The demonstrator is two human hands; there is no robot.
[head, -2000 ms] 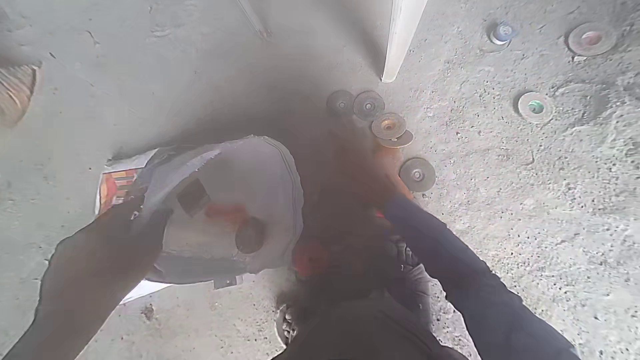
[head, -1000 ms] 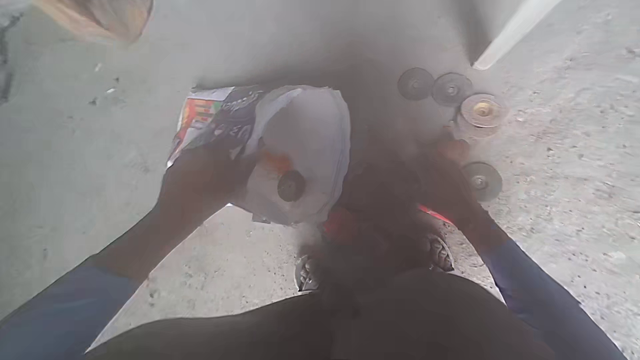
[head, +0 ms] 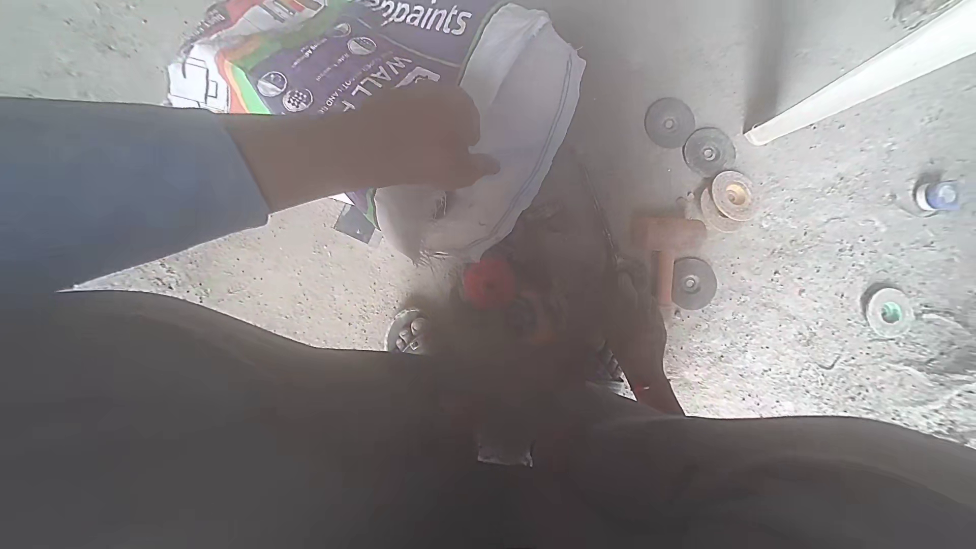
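My left hand (head: 427, 137) lies over the open mouth of a printed woven paint sack (head: 526, 114), its fingers bent at the white inner side; whether they grip the sack is unclear. My right hand (head: 640, 343) is low at the right, beside a dark, blurred heap, and what it holds cannot be made out. Just above it stands an orange-brown T-shaped thing (head: 667, 232), touching or close to a grey grinding disc (head: 693, 283). A round red thing (head: 489, 283) shows through the haze below the sack's mouth.
Two dark discs (head: 669, 123) (head: 709, 152) and a tan pair of discs (head: 732, 195) lie on the rough concrete floor. Farther right are a disc with a green centre (head: 889, 312) and a blue-capped thing (head: 939, 196). A white leg or bar (head: 854, 76) slants in. My foot (head: 409, 332) is below the sack.
My left hand has moved from the sack's side to over its mouth. The dark round piece seen in the sack earlier no longer shows. The view has shifted.
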